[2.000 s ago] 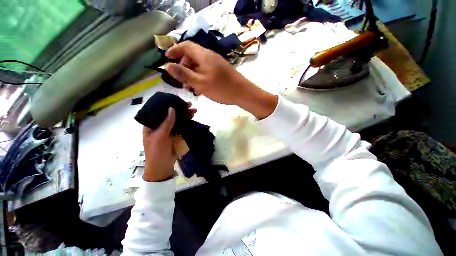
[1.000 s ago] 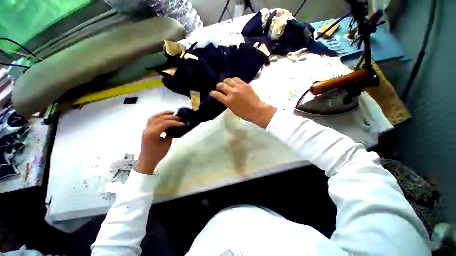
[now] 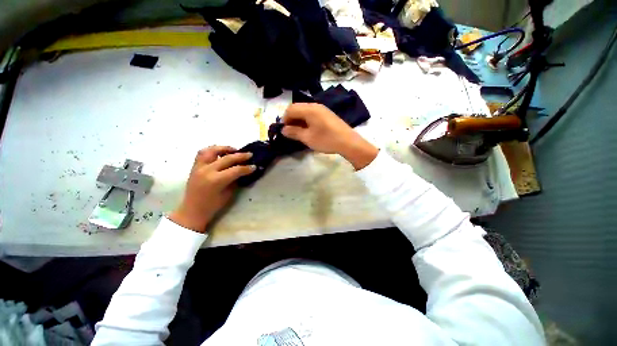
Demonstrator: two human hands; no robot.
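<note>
A bundled navy fabric strip (image 3: 256, 161) lies across the front middle of the white table, with a flatter navy part reaching back right past my right hand. My left hand (image 3: 215, 179) grips its left end, fingers over the top. My right hand (image 3: 314, 127) pinches a thin dark tie (image 3: 275, 130) at the bundle's middle; whether it is knotted I cannot tell. A small tan tag (image 3: 262, 121) shows just behind the tie. The fingertips of both hands are partly hidden by the cloth.
The silver binding folder (image 3: 123, 182) lies left of my left hand. The steam iron (image 3: 460, 138) stands at the right. A navy cut-piece heap (image 3: 270, 44) fills the back. A black patch (image 3: 144, 61) and yellow strip (image 3: 128, 40) lie back left.
The bundle, held up two seconds ago, is now down at the table. My right hand has moved from the back heap to the bundle's middle. The view has shifted, showing the folder fully.
</note>
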